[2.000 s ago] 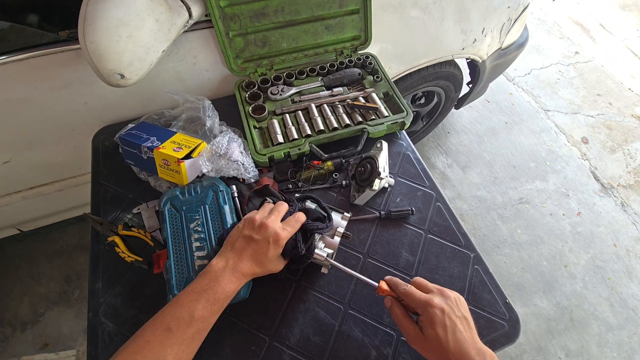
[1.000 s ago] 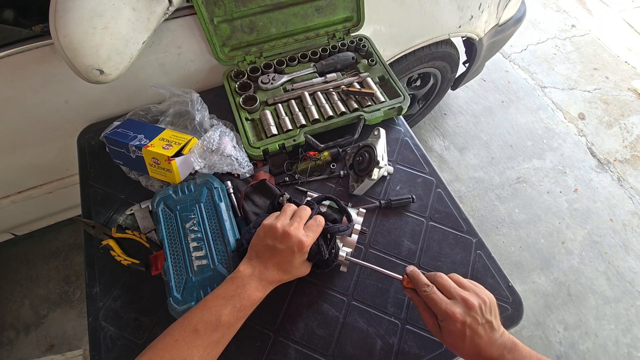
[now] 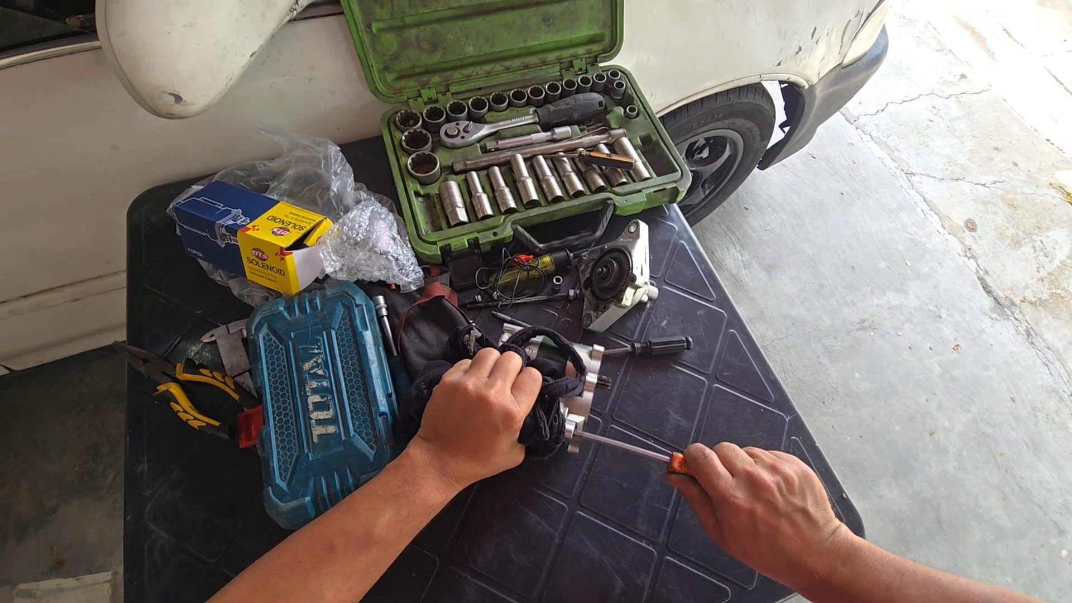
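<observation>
My left hand is closed around a bunched black cloth, pressing it against a silver metal part that shows at the cloth's right side. In my right hand is a screwdriver with an orange handle, mostly covered by the fingers. Its shaft points left and its tip meets the lower edge of the metal part; the exact contact point is too small to tell. A second screwdriver with a black handle lies just above. Behind it stands a metal housing with a dark gear.
A green socket set case lies open at the back. To the left are a teal tool case, yellow-and-black pliers, a caliper, a solenoid box and bubble wrap. A white car stands behind the black table.
My left hand stays closed on the cloth and my right hand keeps hold of the screwdriver, its tip still at the metal part. The view has shifted slightly.
</observation>
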